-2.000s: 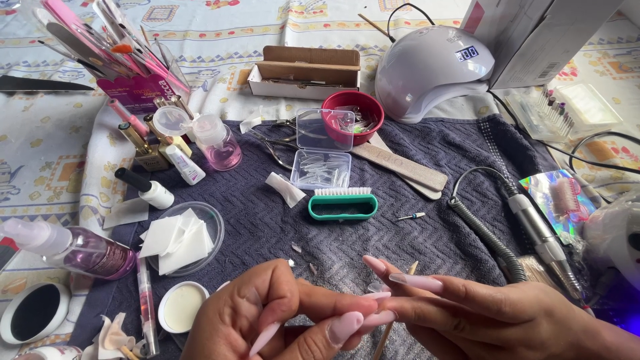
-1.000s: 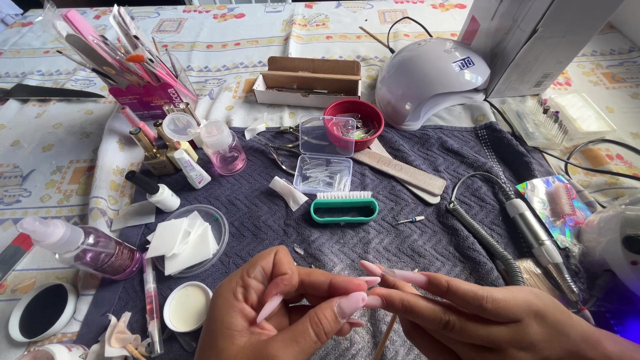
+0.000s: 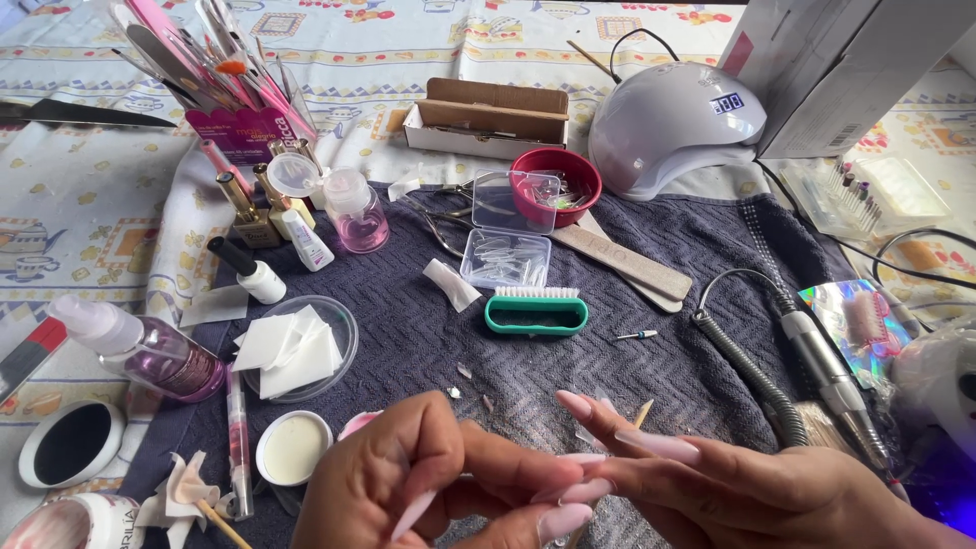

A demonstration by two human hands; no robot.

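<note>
My left hand (image 3: 438, 476) is at the bottom centre, its thumb and index finger closed around a long pale-pink nail at a fingertip of my right hand. My right hand (image 3: 732, 484) comes in from the lower right, back up, with its fingers stretched left and somewhat apart. Both hands have long, light-pink nails. A thin wooden stick (image 3: 644, 413) shows beyond the right fingers; whether it lies on the towel or is held cannot be told. Small clear and pale fragments lie near the fingertips. A green nail brush (image 3: 537, 314) and a small drill bit (image 3: 637, 335) lie beyond the hands.
On the dark towel (image 3: 404, 343) stand a dish of white wipes (image 3: 293, 351), a pump bottle (image 3: 357, 217), a box of clear nail tips (image 3: 505, 259) and a red bowl (image 3: 557, 183). An electric nail drill (image 3: 827, 374) lies right; a nail lamp (image 3: 671, 122) stands behind. A knife (image 3: 99, 114) is far left.
</note>
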